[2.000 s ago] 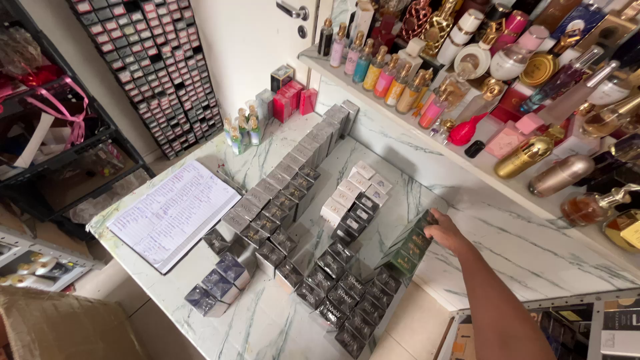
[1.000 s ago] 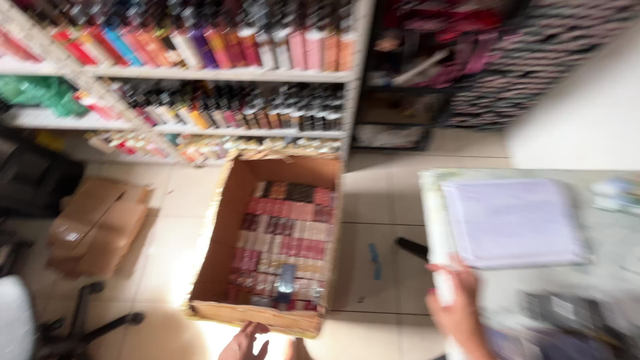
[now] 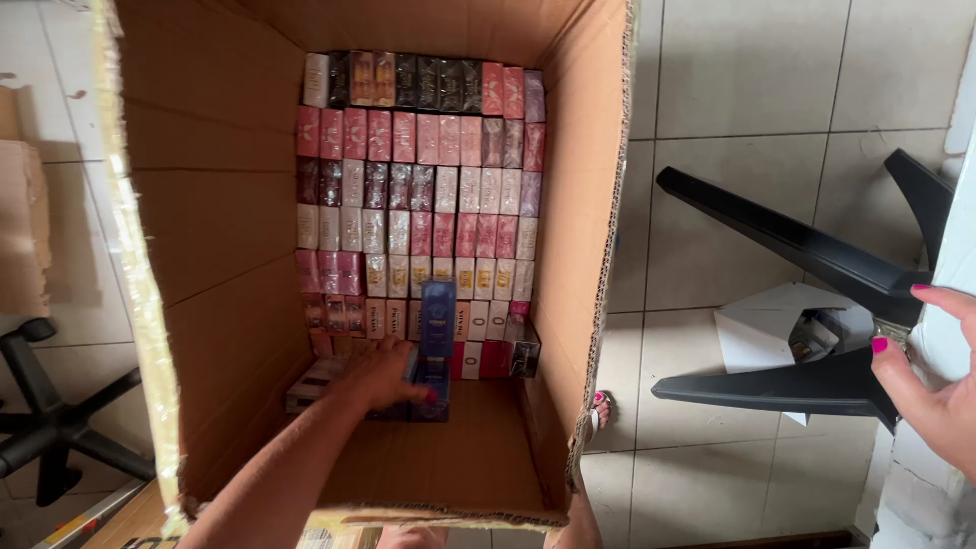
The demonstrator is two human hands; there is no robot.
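A deep cardboard carton [image 3: 587,229] holds rows of small wrapped perfume boxes [image 3: 415,229] in pink, white, black and purple. My left hand [image 3: 381,374] reaches down inside it, over blue boxes near the bottom of the stack; its fingers are partly spread, and whether they grip a box is hidden. Just right of that hand, a blue perfume box [image 3: 438,316] lies on top of the rows, above another blue box [image 3: 431,393]. At the far right, my right hand [image 3: 934,374] rests at the edge of the white marbled table [image 3: 957,221], fingers apart, holding nothing visible.
Black chair-base legs [image 3: 785,229] lie beside the table on the tiled floor, with a white opened carton [image 3: 793,324] among them. Another black wheeled chair base [image 3: 61,415] stands at the left, below flattened cardboard [image 3: 23,229]. A foot [image 3: 601,408] shows beside the carton.
The view has swung from the table to the carton. My left hand, at the carton's near rim one second ago, is now inside it. My right hand has left the dark green boxes it touched earlier.
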